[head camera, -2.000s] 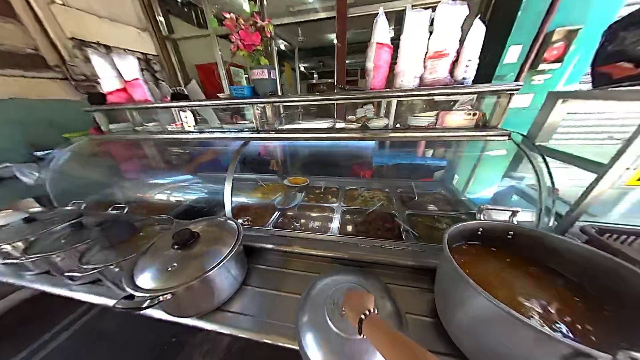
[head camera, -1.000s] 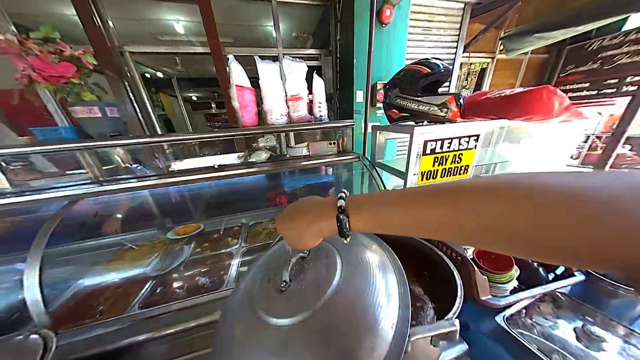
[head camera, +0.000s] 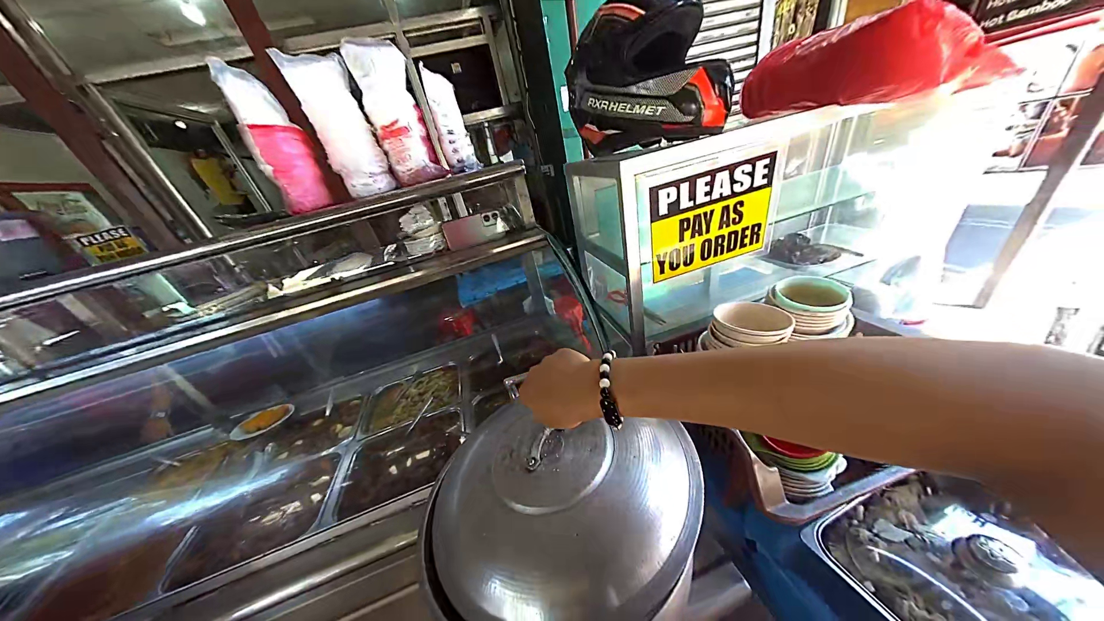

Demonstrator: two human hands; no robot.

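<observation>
My right hand (head camera: 561, 390), with a beaded bracelet on its wrist, is closed around the handle of a large round metal pot lid (head camera: 561, 526). The lid lies over a big metal pot (head camera: 680, 595), covering its mouth, with a dark gap along the left rim. My fingers hide part of the handle. My left hand is not in view.
A glass food display case (head camera: 414, 285) with trays of cooked food stands at the left. Stacked bowls (head camera: 811, 302), a basket of plates (head camera: 798, 509) and a covered food tray (head camera: 949, 552) are at the right. A helmet (head camera: 651, 78) rests on a glass cabinet (head camera: 630, 259).
Two seconds ago the lid lay on the metal counter left of the open pot. My right hand has carried it right, over the pot. The view has turned right.
</observation>
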